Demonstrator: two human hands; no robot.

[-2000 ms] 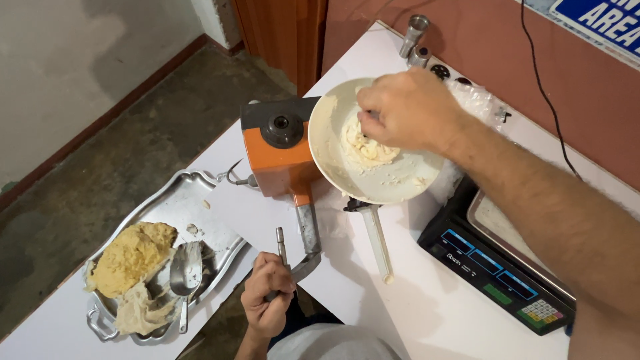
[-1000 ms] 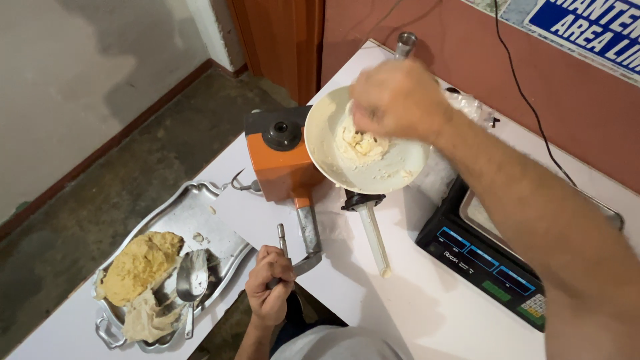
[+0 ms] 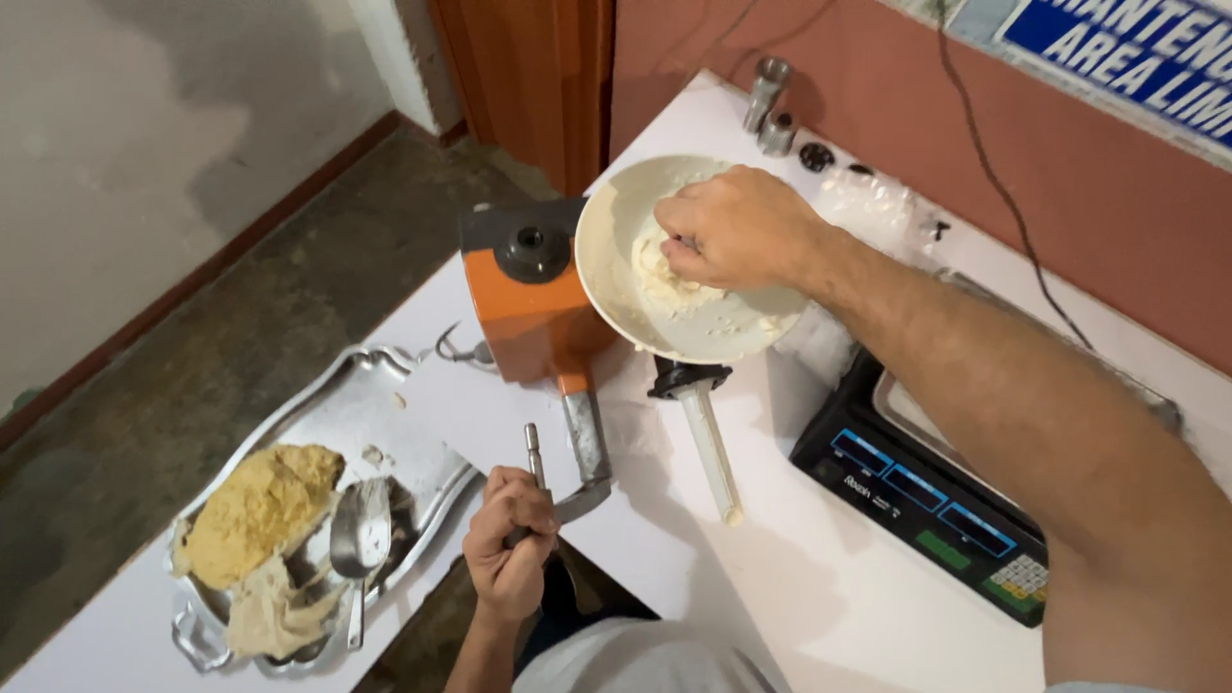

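Note:
My right hand (image 3: 736, 231) reaches into a round white bowl (image 3: 602, 265), its fingers curled at a pale, soft dough-like mass (image 3: 664, 279); what lies between the fingertips is hidden. The bowl sits at the top of an orange and dark grey machine (image 3: 529, 313). Below the bowl a white tube (image 3: 710, 448) with a black collar slants toward me. My left hand (image 3: 510, 529) is closed around the handle end of a metal crank (image 3: 585, 496), a metal pin standing up beside the fingers.
A silver tray (image 3: 318, 399) at left holds yellow dough (image 3: 260, 510), paler dough (image 3: 274, 611) and a metal scoop (image 3: 361, 539). At right stands a black digital scale (image 3: 914, 510). Metal fittings (image 3: 767, 94) and a clear plastic bag (image 3: 866, 207) lie near the wall. A cable hangs down at right.
My right hand has moved lower over the bowl since a second ago, uncovering the metal fittings behind it. The left hand stays at the crank.

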